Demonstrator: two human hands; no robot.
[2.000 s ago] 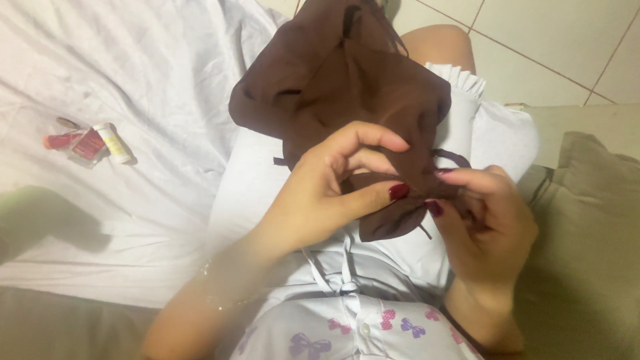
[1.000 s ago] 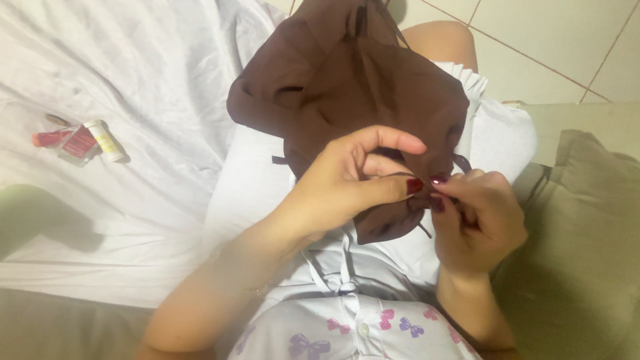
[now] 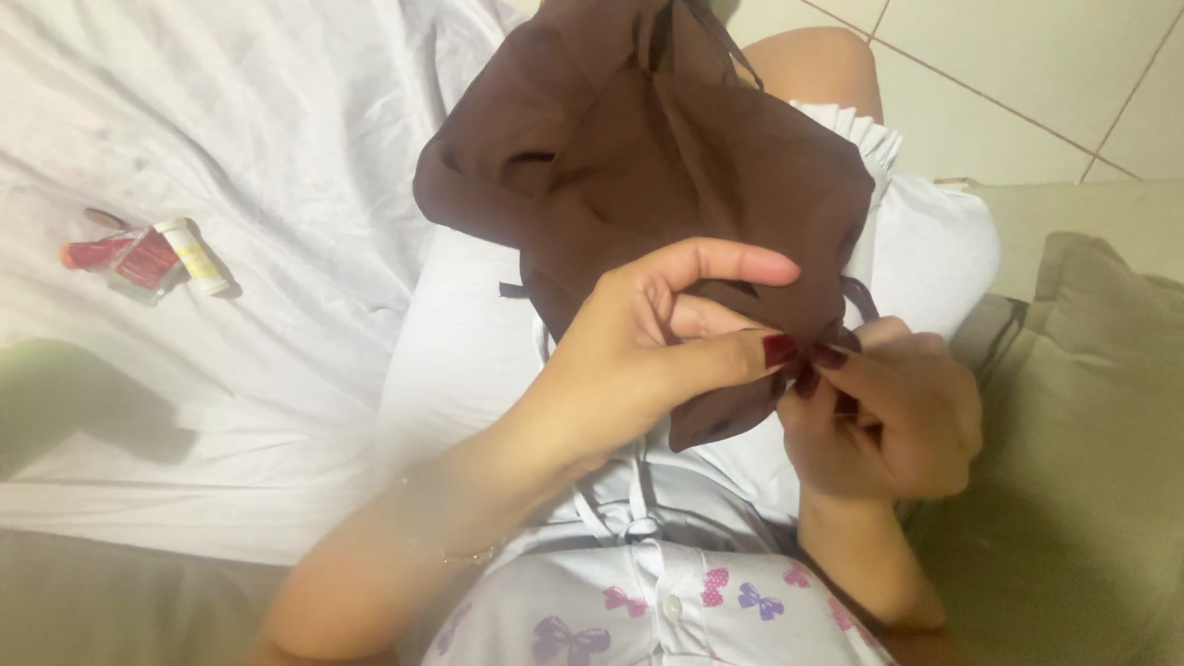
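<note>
A brown fabric garment (image 3: 684, 176) with thin straps lies bunched over my lap, on white shorts. My left hand (image 3: 666, 333) pinches its lower edge between thumb and fingers, with the index finger stretched out over the cloth. Close beside it, my right hand (image 3: 879, 398) has thumb and fingertips pinched together at the same bit of cloth. What lies between the right fingertips is too small to make out; a faint thin line shows near them. A dark loop of strap (image 3: 862, 298) rises behind the right hand.
On the white sheet (image 3: 231, 370) at left are a small white-and-yellow tube (image 3: 192, 256), red items in clear plastic (image 3: 143, 264) and a dark oval object (image 3: 104, 218). A blurred green object (image 3: 55, 398) sits below them. An olive cushion (image 3: 1091, 425) is at right, beside tiled floor (image 3: 1017, 74).
My right hand has turned and its fingers have closed in toward the left fingertips. The upper cloth has spread further right. My left hand keeps its pinch on the garment.
</note>
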